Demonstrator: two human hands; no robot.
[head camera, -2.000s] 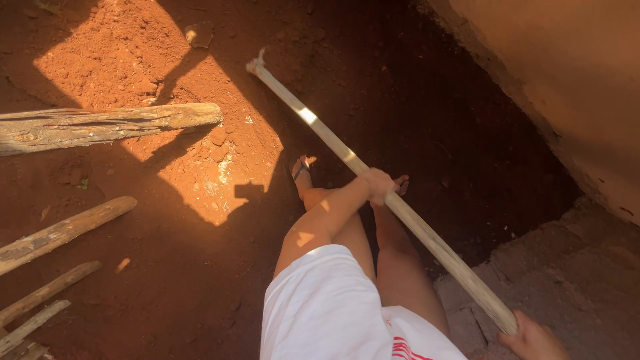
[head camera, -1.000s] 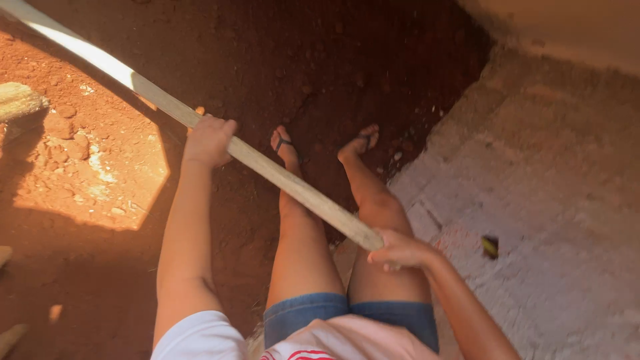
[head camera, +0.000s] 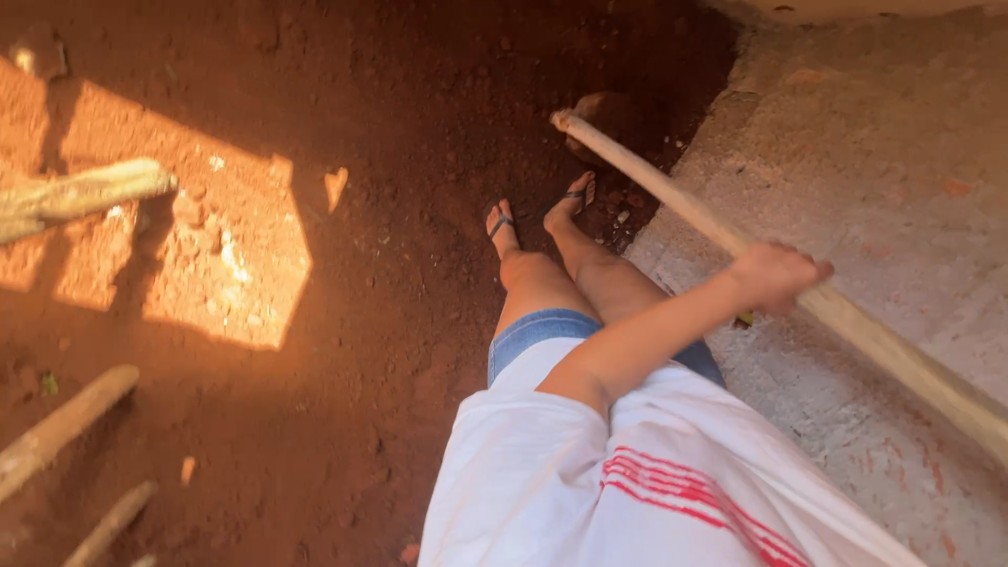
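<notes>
My left hand is closed around the wooden handle of a long tool, which looks like a hoe. The handle slants from the upper middle down past the right edge. By its far end is a rounded, soil-coloured shape, apparently the blade, low over dark soil just beyond my feet. My left arm reaches across my body, and the hand is slightly blurred. My right hand is out of view.
Red-brown soil lies under my sandalled feet. A rough masonry ledge runs along the right, below a wall. Rough wooden poles jut in from the left; one crosses a sunlit patch.
The tool has swung over from the upper left to the right side, and its far end is now near my feet. My left hand has moved right with it; my right hand has left view.
</notes>
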